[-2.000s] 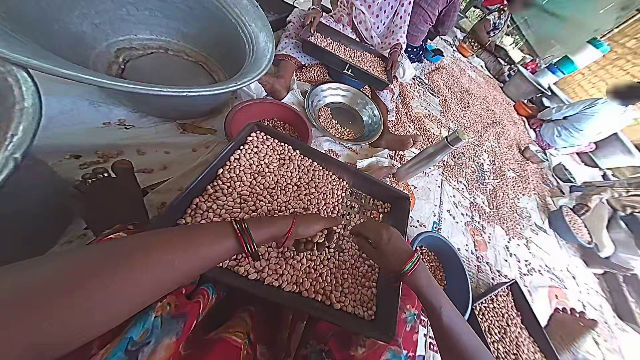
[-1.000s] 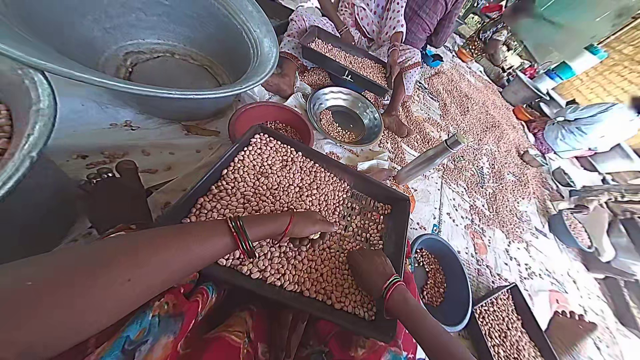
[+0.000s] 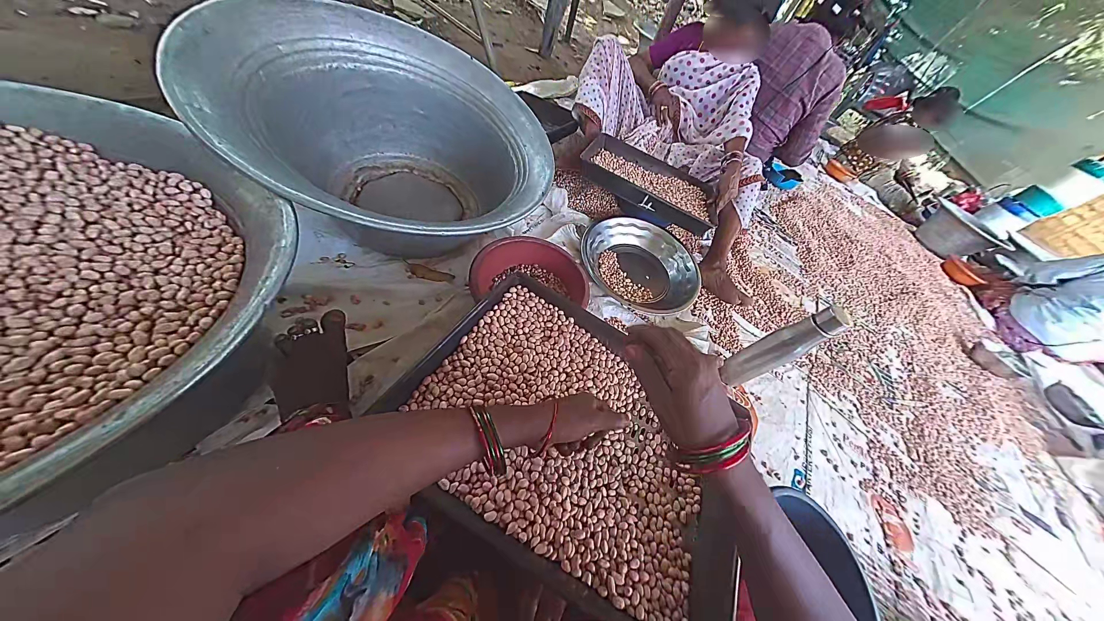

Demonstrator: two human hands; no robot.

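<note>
A dark rectangular tray [image 3: 431, 366] full of pale pinkish-brown nuts or beans [image 3: 552, 345] lies across my lap, tilted in view. My left hand [image 3: 582, 423], with bangles at the wrist, rests on them near the tray's middle, its fingers curled down; whether it holds any is hidden. My right hand [image 3: 681, 384], also with bangles, is over the tray's far right edge with bent fingers, beside a metal cylinder [image 3: 789, 345]; its fingertips are hidden, so its hold cannot be told.
A large metal basin [image 3: 285, 112] stands at the upper left, beside another basin [image 3: 276, 250] full of nuts. Past the tray are a red bowl [image 3: 492, 259] and a steel bowl [image 3: 690, 285]. A person [image 3: 707, 95] sits behind with a smaller tray [image 3: 595, 164]. Nuts cover the sheet at right.
My right hand has moved from among the nuts up to the tray's far right edge. The view has shifted left, showing more of the nut-filled basin.
</note>
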